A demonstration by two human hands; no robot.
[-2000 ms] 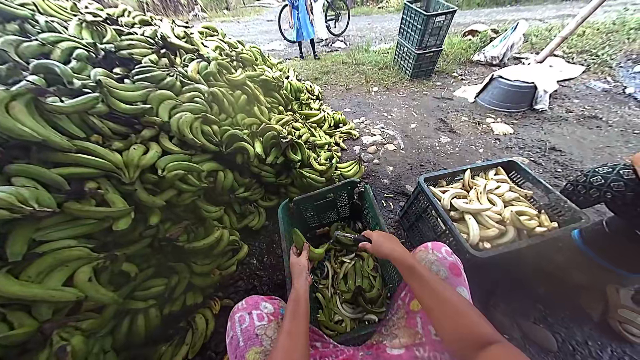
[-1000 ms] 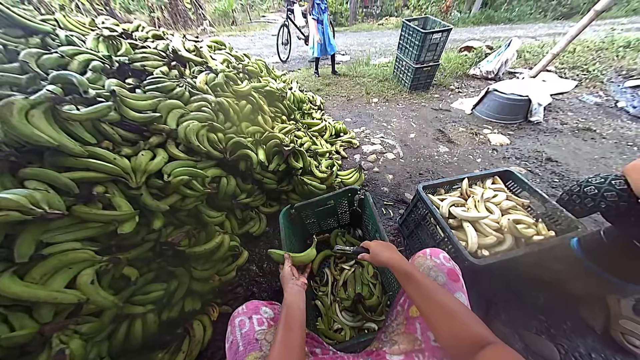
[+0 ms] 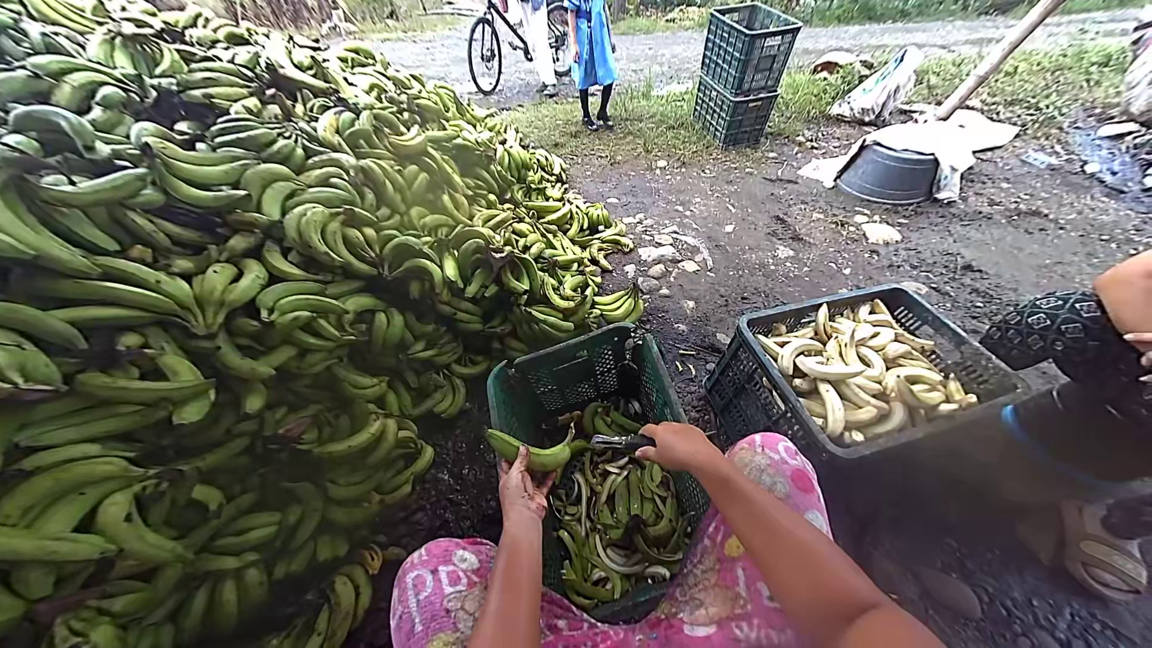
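Observation:
My left hand (image 3: 525,489) grips a green banana (image 3: 537,453), unpeeled on the side that shows, over the left part of a green plastic crate (image 3: 576,360). A knife or peeler (image 3: 621,442) with a dark handle is in my right hand (image 3: 677,447); its metal end points left, close to the banana's stem end. Whether the two touch is unclear. Below my hands, green banana peels (image 3: 621,522) fill the lower part of the crate, which stands between my knees. A dark plastic crate (image 3: 846,453) to the right holds many peeled bananas (image 3: 855,369).
A large heap of green bananas (image 3: 297,270) rises at the left. Another person's arm (image 3: 1125,292) and sandalled foot (image 3: 1102,549) are at the right edge. Farther back stand stacked crates (image 3: 747,63), an upturned tub (image 3: 886,173), people and a bicycle (image 3: 486,54).
Since two seconds ago the banana in my left hand has turned from steeply tilted to nearly level. The person in blue now shows more fully, with white trousers beside them.

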